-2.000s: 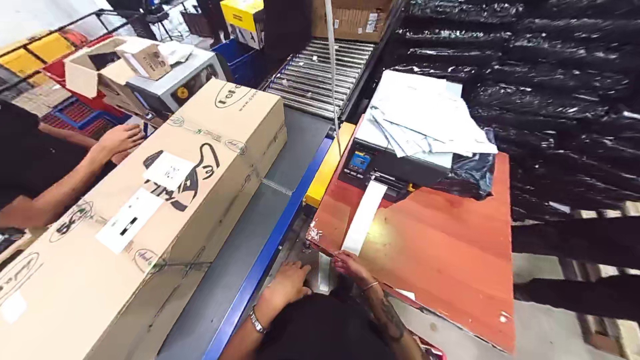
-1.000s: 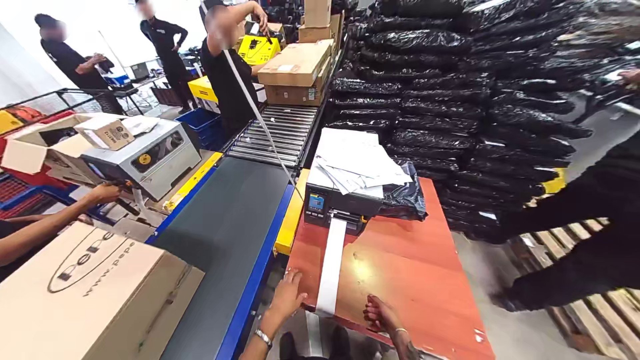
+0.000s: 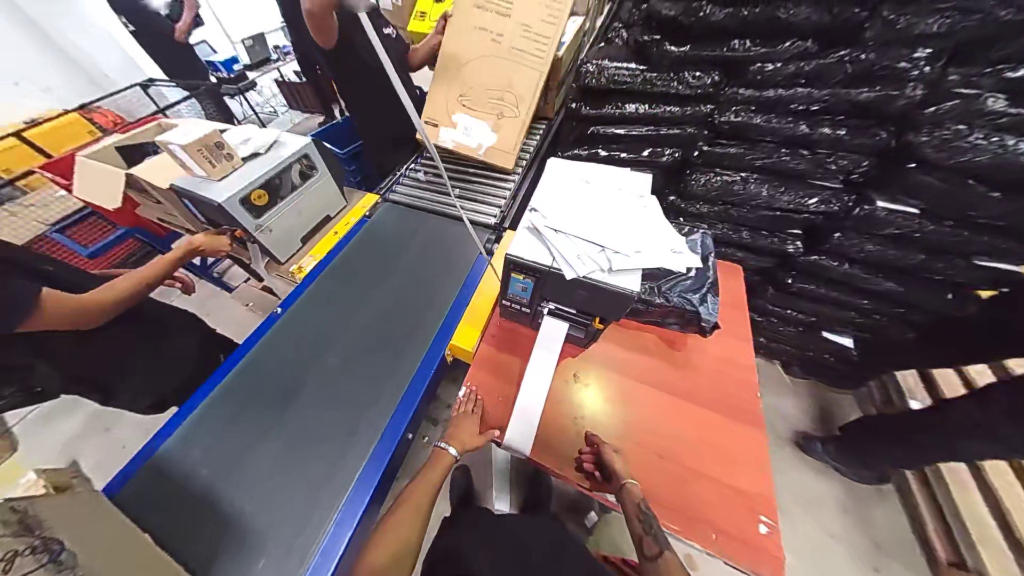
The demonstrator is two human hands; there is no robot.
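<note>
My left hand (image 3: pixel 467 424) rests at the near left edge of the red tabletop (image 3: pixel 664 400), fingers apart, holding nothing. Just right of it, a white label strip (image 3: pixel 539 384) runs from the black label printer (image 3: pixel 552 300) over the table's edge and hangs down. My right hand (image 3: pixel 600 462) is over the near part of the tabletop, right of the strip, its fingers curled; whether something small is in them cannot be told. White papers (image 3: pixel 604 216) lie on top of the printer, and a black plastic bag (image 3: pixel 688 284) is beside it.
A belt conveyor (image 3: pixel 320 360) with blue rails runs at left, meeting a roller conveyor (image 3: pixel 456 180) where a person handles a cardboard box (image 3: pixel 488 80). Across the belt another person's hand (image 3: pixel 210 243) is near a grey machine (image 3: pixel 268 192). Black wrapped bundles (image 3: pixel 784 160) are stacked behind; a wooden pallet (image 3: pixel 952 496) is at right.
The large carton on the belt has moved toward the near left, mostly out of view. My hands, together at the strip two seconds ago, are now apart. A far box has been tilted up.
</note>
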